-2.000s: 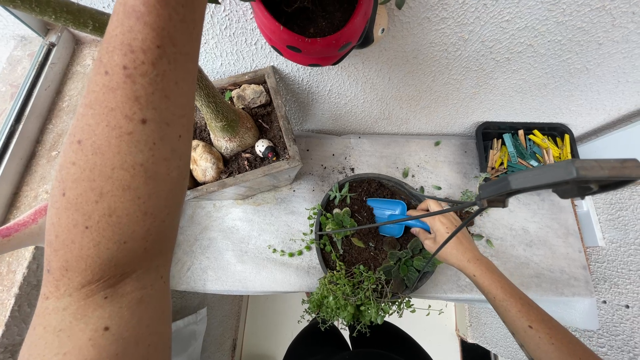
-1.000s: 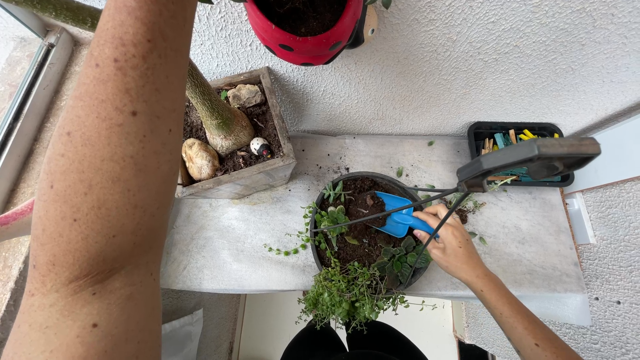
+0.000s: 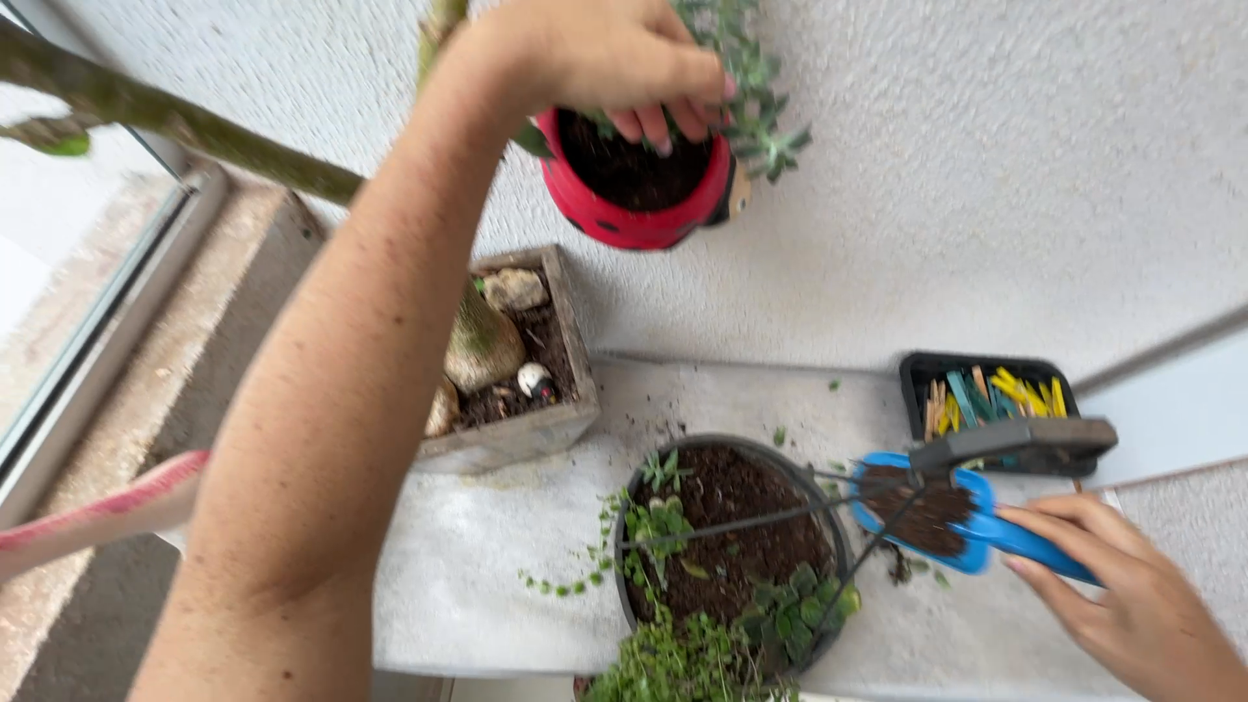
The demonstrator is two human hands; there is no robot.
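My right hand point(image 3: 1121, 575) grips the handle of a blue plastic hand scoop point(image 3: 978, 561) heaped with dark soil, just right of a round dark hanging pot point(image 3: 838, 531). That pot holds soil, small succulents point(image 3: 799, 609) and trailing greenery. My left hand point(image 3: 624, 68) reaches over a red ladybug-shaped pot point(image 3: 624, 229) on the white wall. Its fingers are bent down at the pot's far rim, beside a trailing grey-green succulent point(image 3: 765, 107); whether they hold any of it cannot be told. Soil shows inside the red pot.
A square planter point(image 3: 575, 414) with a thick-based trunk and stones stands left on the pale ledge point(image 3: 487, 585). A black tray point(image 3: 912, 390) of clothespins lies at the right. The round pot's hanger point(image 3: 1014, 442) spans above it. A window frame point(image 3: 117, 312) is at the left.
The scoop has moved right, out of the round pot, and now carries soil. My left hand, out of view earlier, shows at the red pot. The view has shifted upward.
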